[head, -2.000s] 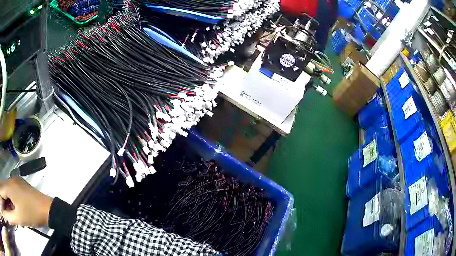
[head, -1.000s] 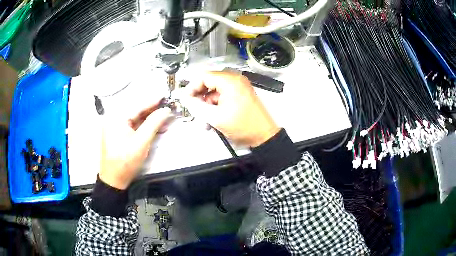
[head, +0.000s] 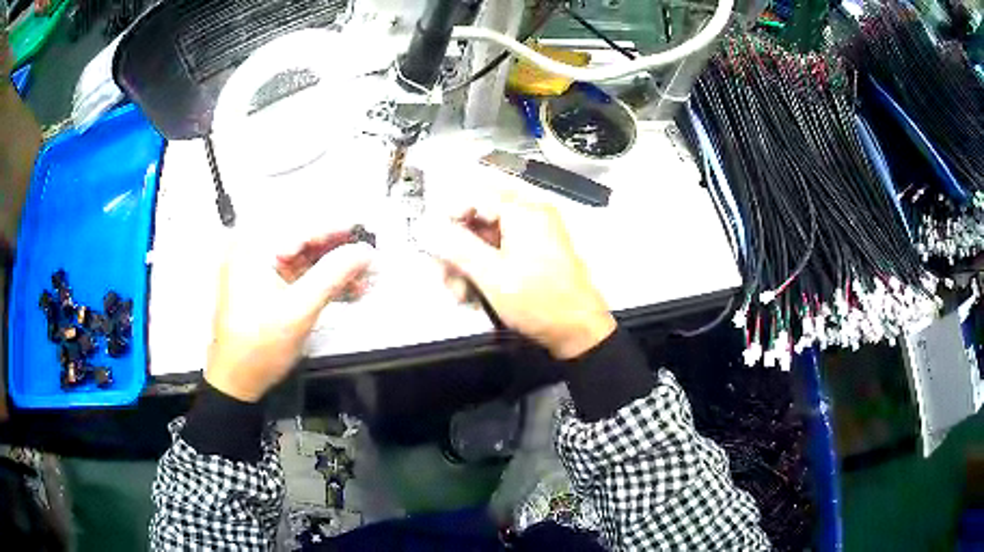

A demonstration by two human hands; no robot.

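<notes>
My left hand (head: 283,304) is over the white bench surface, with a small black part (head: 363,234) pinched at its fingertips. My right hand (head: 531,270) is to the right, fingers curled on a black lead (head: 493,311) that runs down beside the palm; its end at the fingertips is washed out. The hands are apart. The soldering iron head (head: 428,45) stands behind them, with the small metal fixture (head: 408,183) under it, overexposed and hard to make out. A blue tray (head: 89,221) at the left holds several black parts (head: 81,332).
A dark flat handle (head: 550,178) lies by the round tin (head: 589,124). A thick white hose (head: 604,71) curves past the iron head. The cable stack (head: 788,183) is at the right, white plugs (head: 852,318) toward me. A blue bin (head: 827,464) is below the bench.
The view has swung from the cable stack back to the bench. Since one second ago, my hands have moved apart and away from the fixture, toward me. The black part now shows at my left fingertips.
</notes>
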